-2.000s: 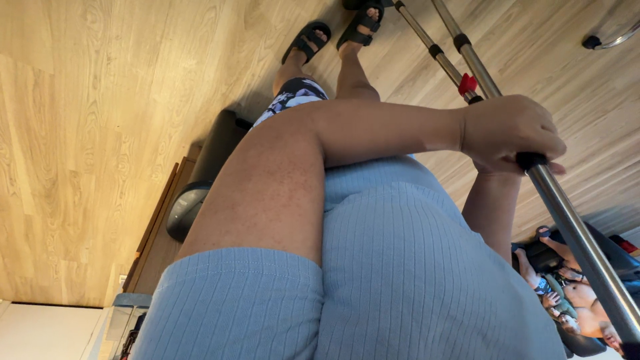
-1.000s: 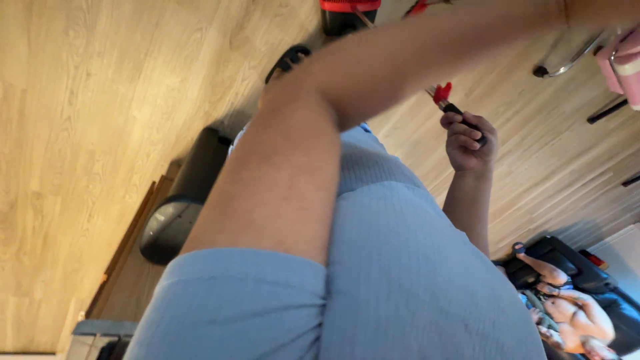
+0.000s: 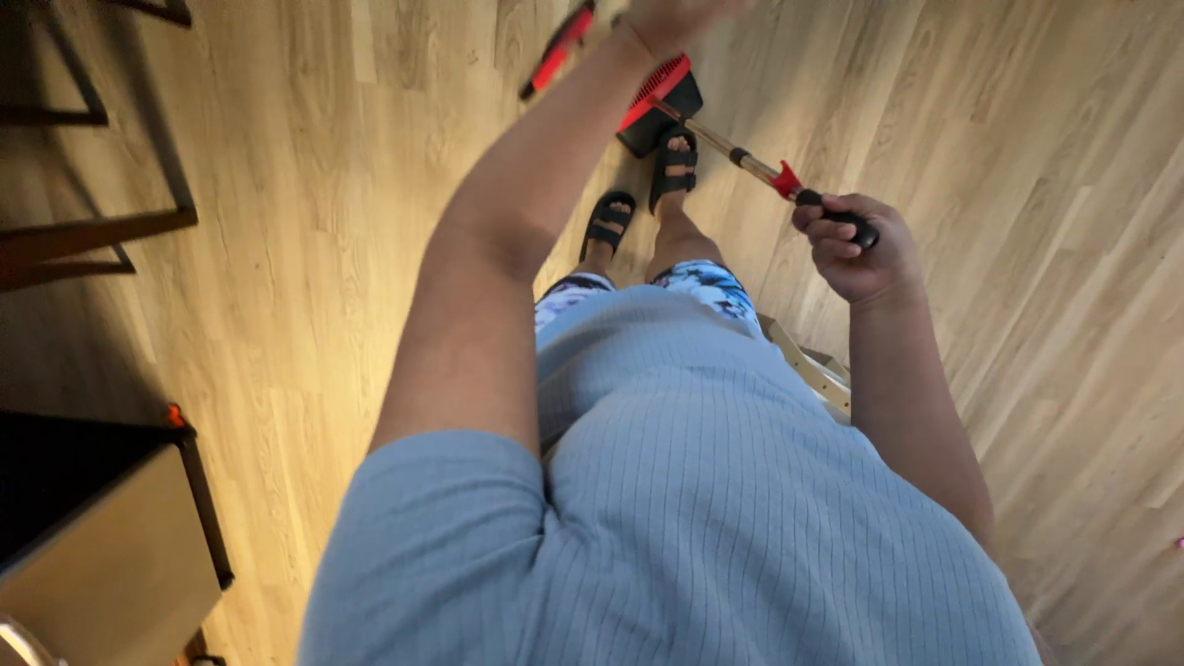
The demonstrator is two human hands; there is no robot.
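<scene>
My right hand [image 3: 865, 245] is closed around the black grip of a long-handled dustpan [image 3: 684, 100]. Its metal pole carries a red clip [image 3: 786, 179] and slopes up to the left. The pan, black with a red toothed edge, rests on the floor just beyond my sandals. At the top edge is my left hand [image 3: 680, 18], blurred and partly cut off, so its grip cannot be told. Left of that forearm lies a red and black broom head [image 3: 559, 51] on the floor; its pole is hardly visible.
Black sandals [image 3: 609, 222] are on my feet on the wood-look floor [image 3: 305, 231]. Dark furniture legs [image 3: 92, 236] stand at the left, above a box-like piece of furniture [image 3: 120, 546] with a dark top. A beige object [image 3: 809, 365] shows partly behind my right side.
The view has turned greatly. My left hand, seen on a metal pole two seconds ago, is now stretched out at the top edge. My right hand still holds the dustpan grip seen one second ago.
</scene>
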